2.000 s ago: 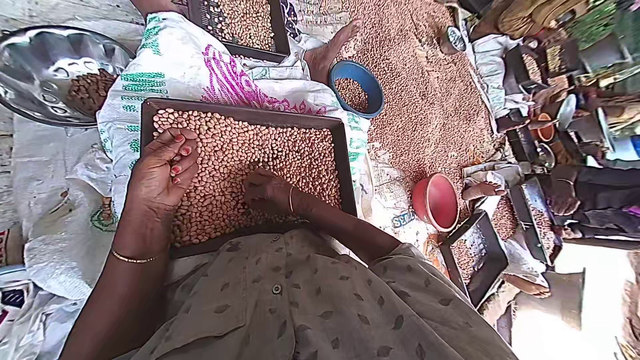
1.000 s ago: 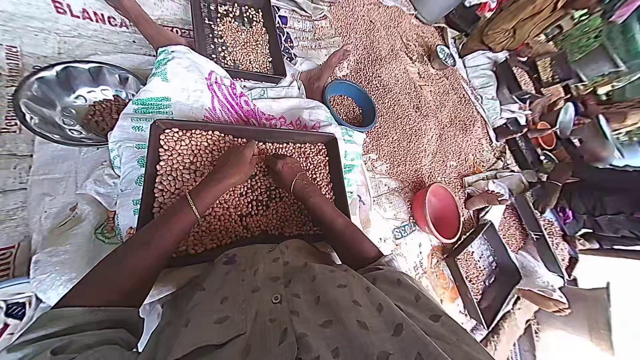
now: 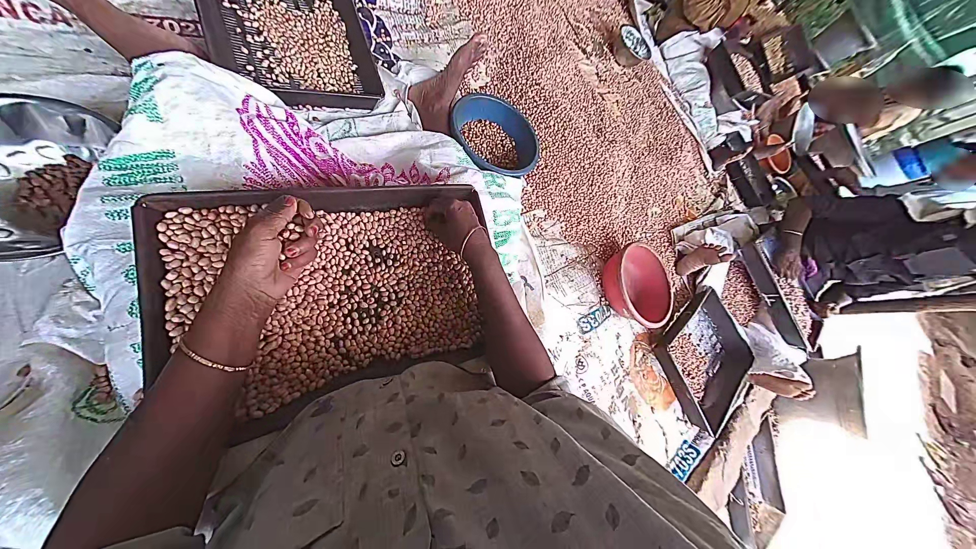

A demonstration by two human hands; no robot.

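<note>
A dark rectangular tray (image 3: 143, 282) lies across my lap on a printed woven sack (image 3: 206, 145), filled with shelled peanuts (image 3: 366, 282). My left hand (image 3: 276, 248) is over the tray's left part, palm turned up, its fingers curled around a few peanuts. Near the far right corner of the tray, my right hand (image 3: 454, 221) is bent down at the peanuts; its fingertips are hidden, so whether it holds any cannot be told.
Beyond the tray stand a blue bowl (image 3: 496, 137) with peanuts and a second slotted tray (image 3: 335, 97). A metal basin (image 3: 53, 183) is at the left. Peanuts (image 3: 595, 137) cover the ground ahead. To the right are a red bowl (image 3: 637, 286), another tray (image 3: 705, 362) and other people.
My hands were close together over the tray's middle one second ago; now they are apart, the left nearer the left side and the right at the far right corner.
</note>
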